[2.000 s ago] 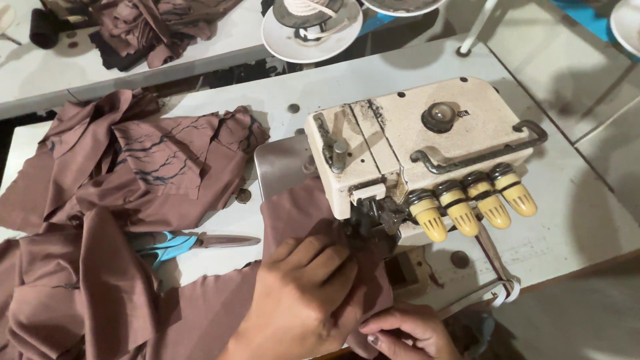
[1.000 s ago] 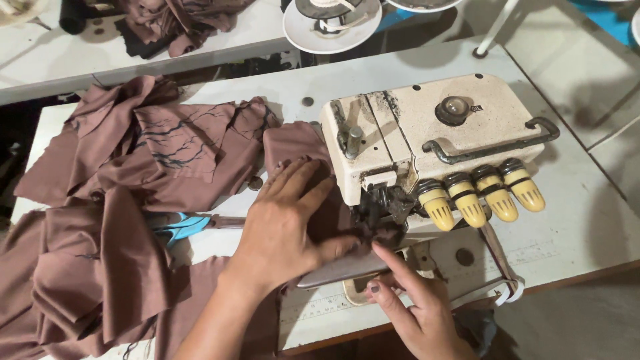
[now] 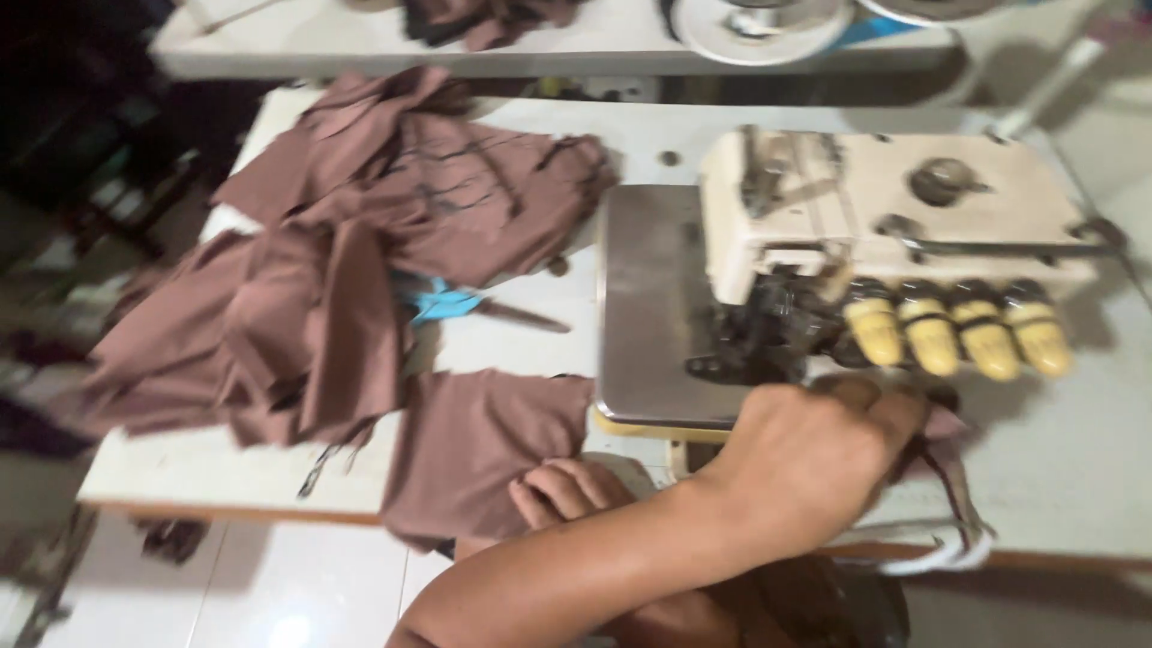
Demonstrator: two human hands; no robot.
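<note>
My left hand (image 3: pixel 810 459) reaches across my right forearm to the front of a cream overlock sewing machine (image 3: pixel 981 198), below its yellow-tipped tension dials (image 3: pixel 936 346). Its fingers are bent near a small pinkish thing (image 3: pixel 945 423); blur hides whether they hold it. My right hand (image 3: pixel 576 490) lies lower left, its bent fingers on the right edge of a flat brown fabric piece (image 3: pixel 486 441). Whether they grip it is unclear. No fabric lies on the metal plate (image 3: pixel 643 306) left of the presser foot (image 3: pixel 729 364).
Crumpled brown fabric (image 3: pixel 297 333) covers the table's left side, with more fabric bearing dark threads (image 3: pixel 486 180) behind it. Blue-handled scissors (image 3: pixel 450 301) lie beside the pile, blades pointing right. A second table edge (image 3: pixel 540 63) runs behind, with white dishes (image 3: pixel 765 36).
My left hand has moved from the fabric at the machine to the right, below the dials. My right hand has moved left, under the left arm. The brown fabric has come off the metal plate.
</note>
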